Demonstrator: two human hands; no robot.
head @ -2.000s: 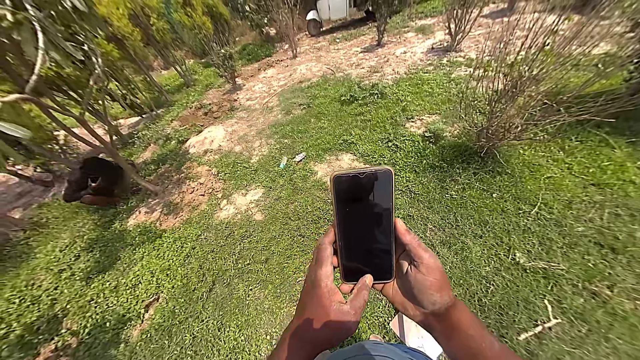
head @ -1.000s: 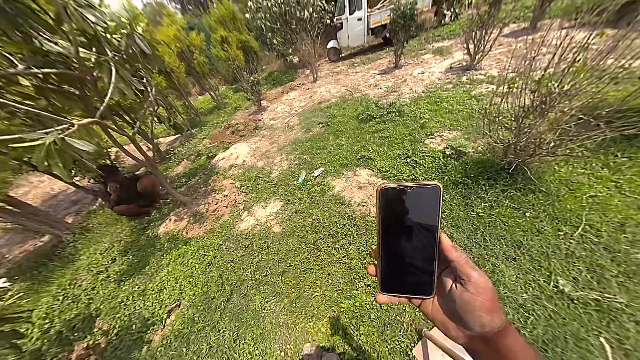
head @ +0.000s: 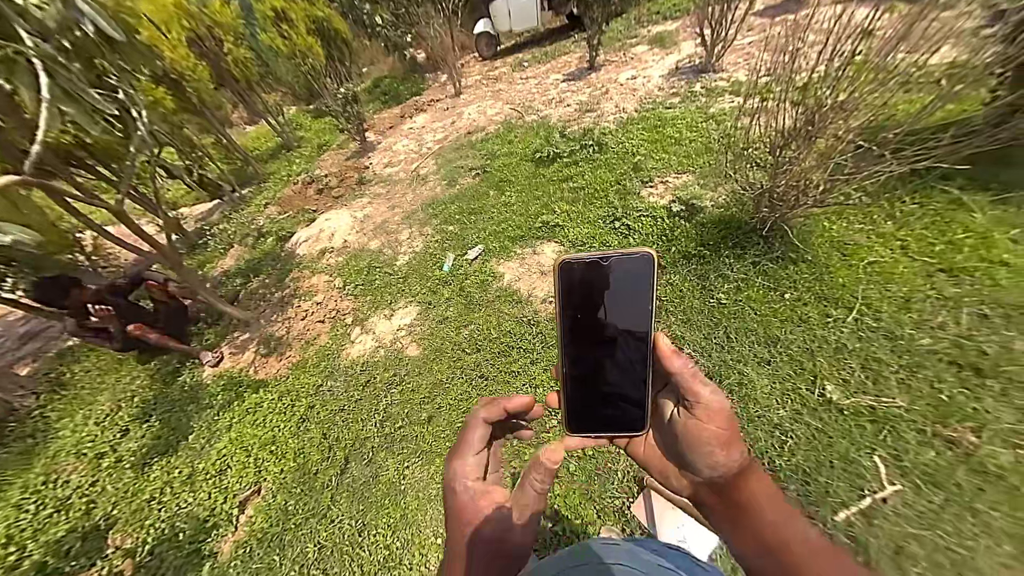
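Note:
A smartphone [head: 606, 344] with a dark, reflecting screen and a thin tan case stands upright in the middle of the head view. My right hand [head: 696, 428] holds it from the right and below, with fingertips showing past its left edge. Just left of the phone's lower corner is my left hand [head: 500, 472], its thumb and fingers apart and nothing between them. The left thumb tip is close to the phone's lower left corner; whether it touches cannot be told.
A person [head: 128, 316] sits under a tree at the left. Leafless shrubs [head: 788, 160] grow at the right, and a white vehicle [head: 516, 16] stands at the top. Small litter [head: 474, 253] lies on the grass. A pale flat object [head: 680, 524] is below my right wrist.
Two seconds ago both hands were on the phone. One second ago my left hand was out of view; now it is back beside the phone. My right hand has kept its hold.

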